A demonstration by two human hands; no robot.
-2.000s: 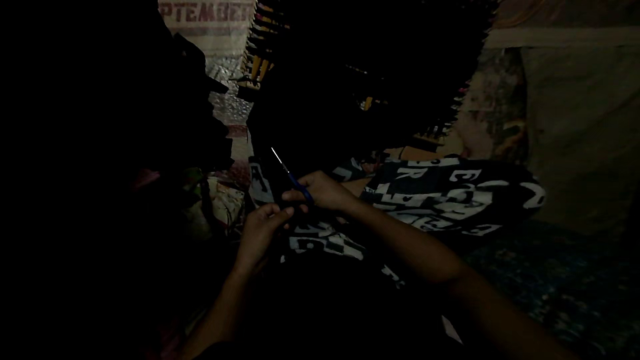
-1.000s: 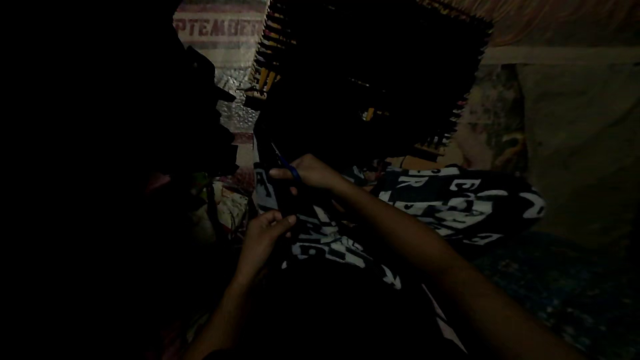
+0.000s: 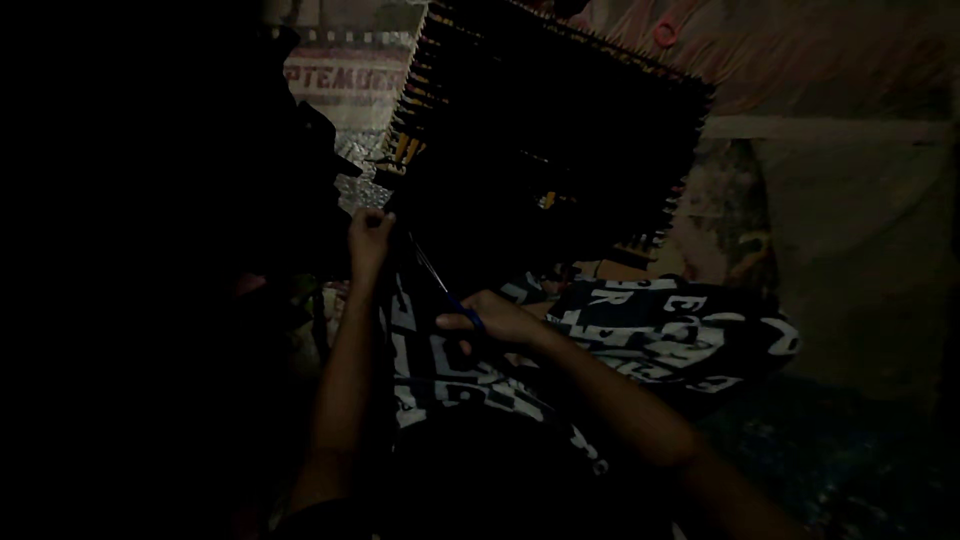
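Observation:
In my right hand [image 3: 491, 322] is a pair of scissors [image 3: 463, 306] with blue handles, its thin metal blades pointing up and left over my lap. My left hand [image 3: 371, 232] is raised beyond the blade tips, thumb and forefinger pinched at the edge of very dark material; whether a thread or cloth edge is between them is too dark to tell. Just past both hands lies a dark rectangular frame [image 3: 409, 97] with rows of pegs or teeth along its edges and black material across its middle.
My legs in patterned trousers [image 3: 645, 330] are folded beneath the hands. A printed sheet with lettering [image 3: 341, 79] lies at the upper left, and a small red ring [image 3: 665, 34] at the upper right. Deep shadow hides the left side.
My left hand has moved up, away from my lap, to the near left corner of the frame. The scissors, low-contrast a second ago, now show their blades pointing up and left.

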